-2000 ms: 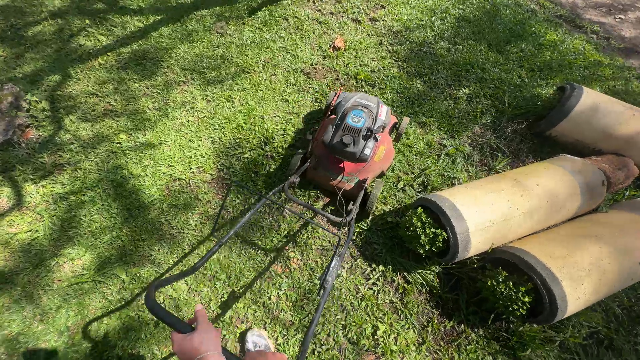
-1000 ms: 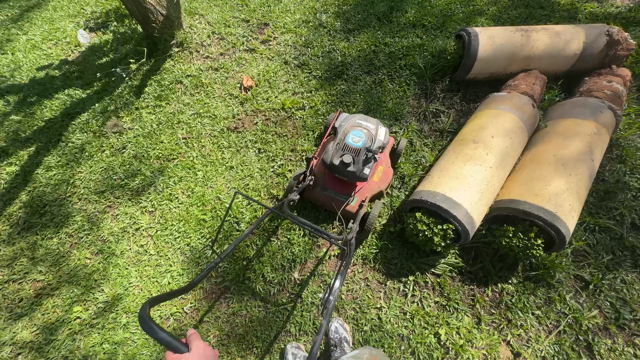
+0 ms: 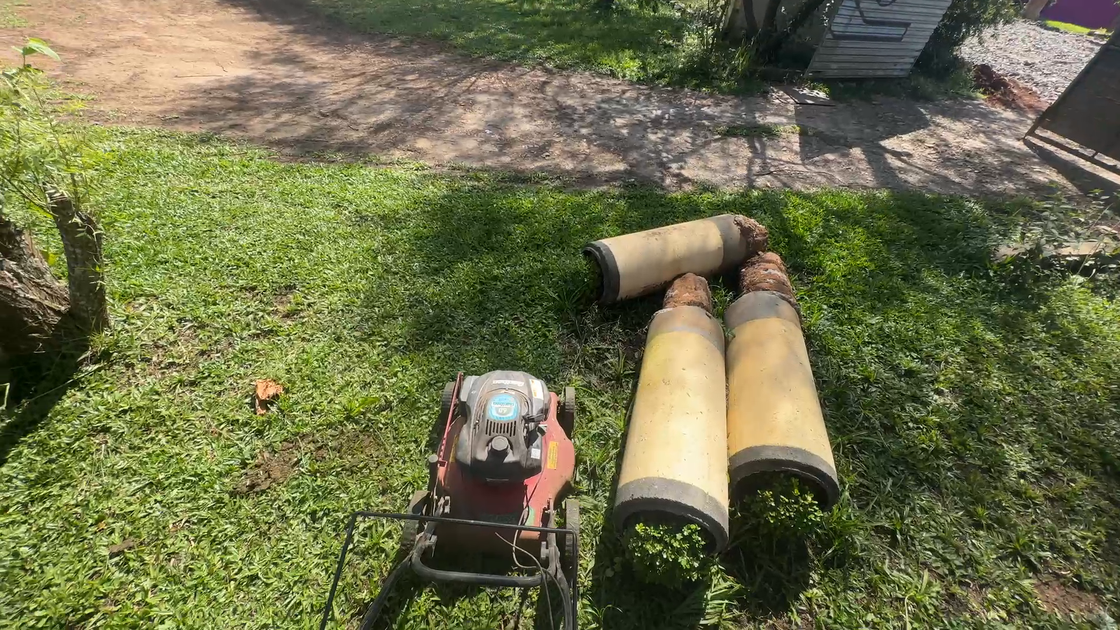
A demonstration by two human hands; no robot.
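A red push lawn mower (image 3: 503, 455) with a grey and black engine stands on the grass at the lower centre. Its black metal handle (image 3: 477, 577) runs down out of the bottom edge. Neither of my hands shows; the handle's grip end is cut off from view. Close to the mower's right side, two yellow concrete pipes with dark rims lie side by side, the nearer one (image 3: 678, 420) and the farther one (image 3: 777, 394). Leafy green plants (image 3: 668, 551) grow at their near openings. A third pipe (image 3: 669, 254) lies crosswise behind them, its right end by their brown, earthy far ends.
At the left edge stands a tree trunk (image 3: 79, 254). An orange-brown scrap (image 3: 267, 394) lies on the grass left of the mower. Beyond the lawn runs a dirt path (image 3: 542, 122), with a corrugated metal panel (image 3: 878, 37) behind it and a dark gate-like panel (image 3: 1085, 109) at right.
The view has swung up toward the dirt path. The hand seen on the mower's handle before is out of view. The mower now stands alongside the two near pipes.
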